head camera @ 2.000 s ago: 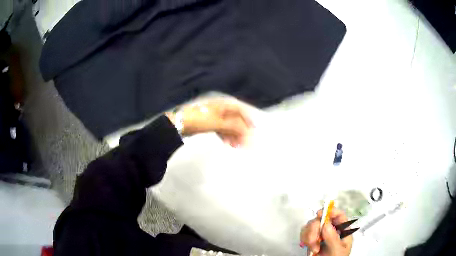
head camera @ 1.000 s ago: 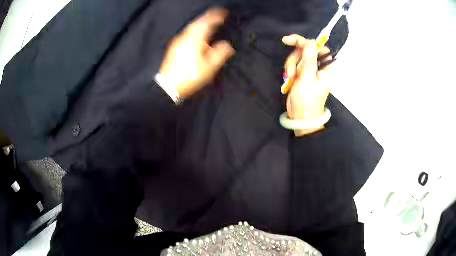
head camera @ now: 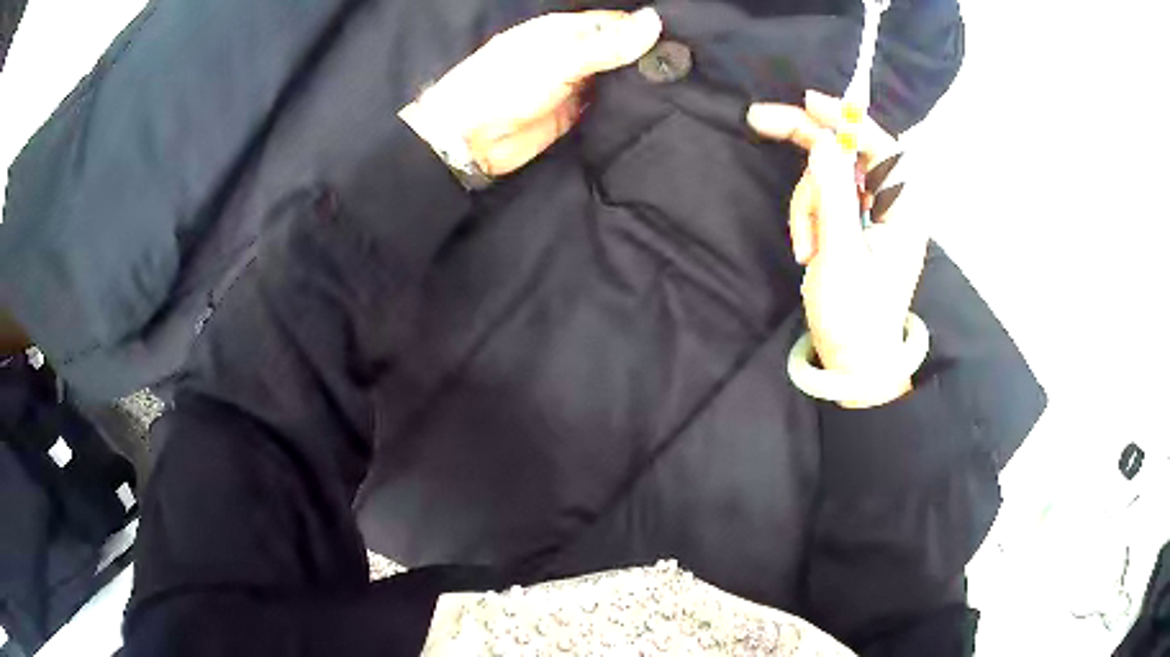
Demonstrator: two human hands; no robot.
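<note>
The dark coat covers most of the white table in front of me. One round dark button shows near the top middle. My left hand lies on the coat just left of this button, thumb and fingers together at the cloth; whether it pinches the cloth is hard to tell. My right hand, with the pale green bangle, is over the coat's right part and holds a slim brush or marker with an orange and white handle, pointing up. Any snips in the right palm are mostly hidden.
The white table shows at the right. A small black ring and faint clear items lie there. Dark cloth is at the lower right edge. Dark things with white patches are at the lower left, beside speckled floor.
Both hands were apart over the table and are now over the coat, which lies closer to me. Since the second frame, my left hand moved up beside the button and my right hand slightly right.
</note>
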